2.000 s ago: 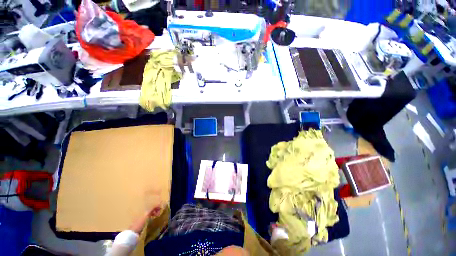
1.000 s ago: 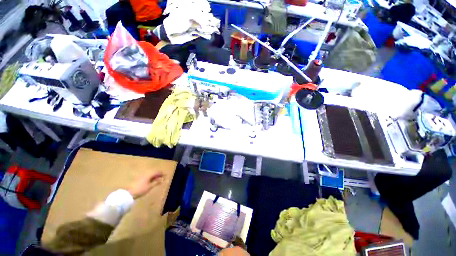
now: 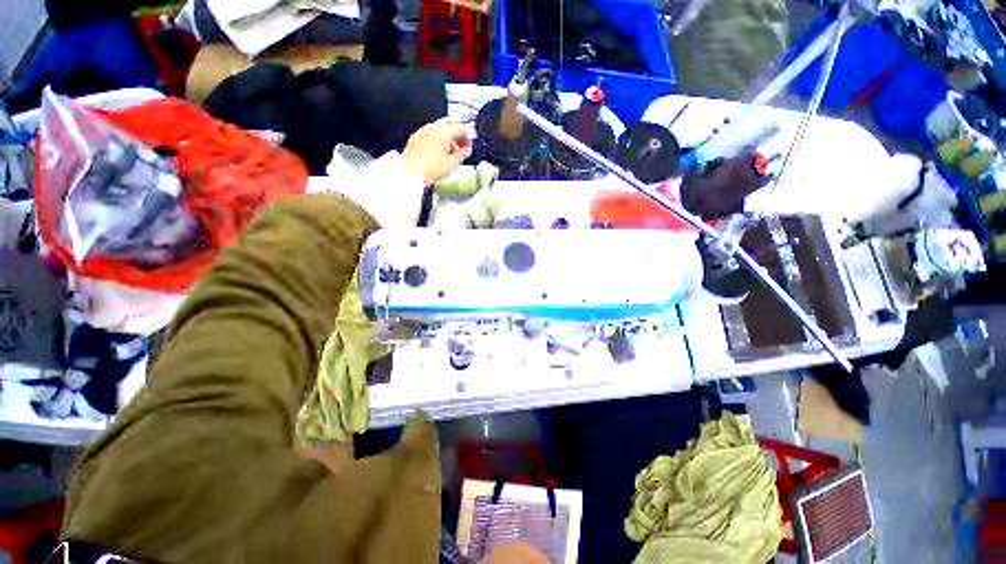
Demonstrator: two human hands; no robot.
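Note:
My left hand [image 3: 439, 151], in a white cuff and brown sleeve, reaches over the machine table to the thread cones behind the sewing machine [image 3: 530, 270]. Its fingertips are close together beside a dark cone [image 3: 505, 138]; a small pale spot shows there, and I cannot tell if anything is held. The white machine head has blue trim. Yellow-green cloth [image 3: 336, 380] hangs over the table's front edge, partly behind my sleeve. My right hand is not in view.
A red bag with clear plastic [image 3: 237, 176] lies left on the table. A slanting metal rod [image 3: 629, 171] crosses above the machine. Brown cut pieces [image 3: 789, 286] lie right. Below are a yellow-green heap [image 3: 712, 496] and a stool with a striped pad [image 3: 518, 523].
My left hand has moved from above the cardboard forward to the cones behind the machine. The view has shifted forward, and my sleeve now covers much of the left side. My right hand has left view.

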